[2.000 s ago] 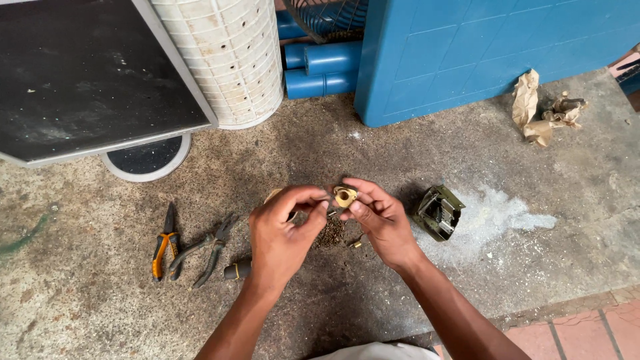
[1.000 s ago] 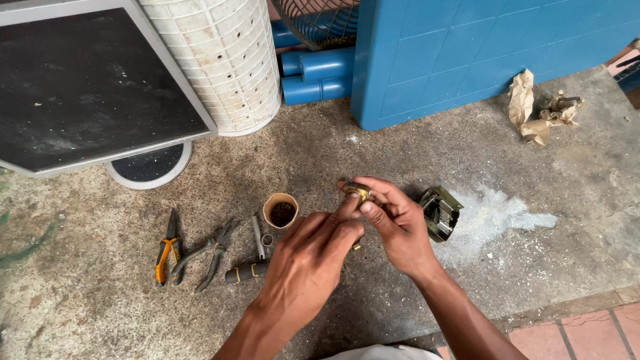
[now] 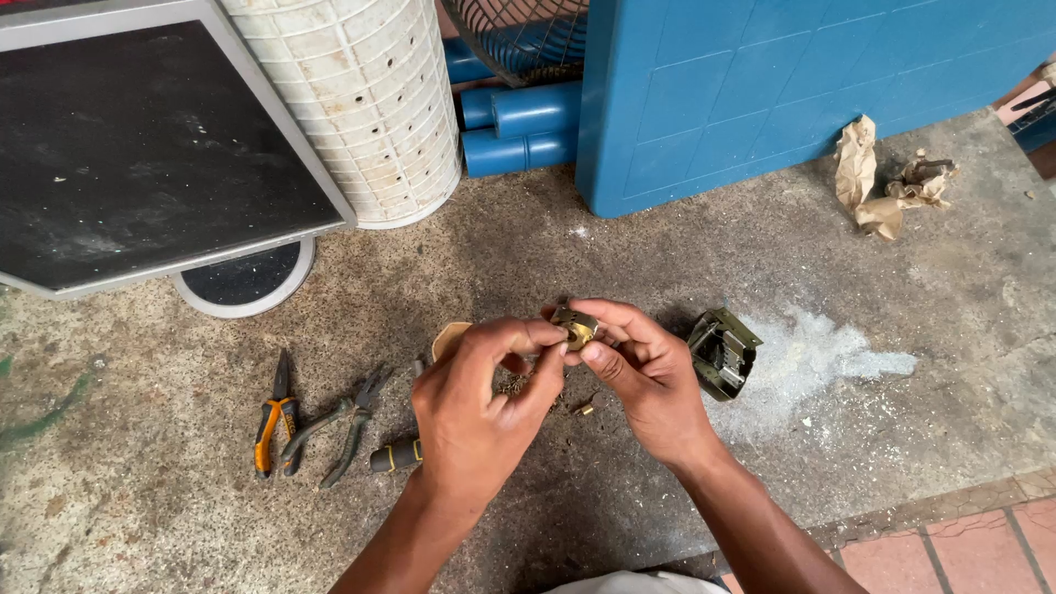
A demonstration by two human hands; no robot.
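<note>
A small brass-coloured metal part [image 3: 577, 328] is held up at the middle of the view, its kind not clear. My right hand [image 3: 639, 371] grips its right side between thumb and fingers. The thumb and forefinger of my left hand [image 3: 495, 396] meet at its left edge; whether they pinch something tiny cannot be seen. Beneath the hands lie a pile of small metal bits [image 3: 513, 384] and a little brass piece [image 3: 587, 406]. A paper cup [image 3: 450, 337] is partly hidden behind my left hand. Right of my right hand stands an open dark green metal case [image 3: 724, 355].
Orange-handled pliers [image 3: 279, 417], dark-handled pliers [image 3: 351, 421] and a black handle with yellow bands [image 3: 396, 455] lie at left. Behind stand a monitor [image 3: 165, 148], a white perforated cylinder [image 3: 371, 107], blue pipes [image 3: 528, 132] and a blue panel [image 3: 742, 91]. Pale powder [image 3: 817, 355] and crumpled paper [image 3: 858, 173] lie right.
My left hand was over the part a second ago; now its fingertips are at the left edge. The paper cup, fully visible then, is partly covered by that hand.
</note>
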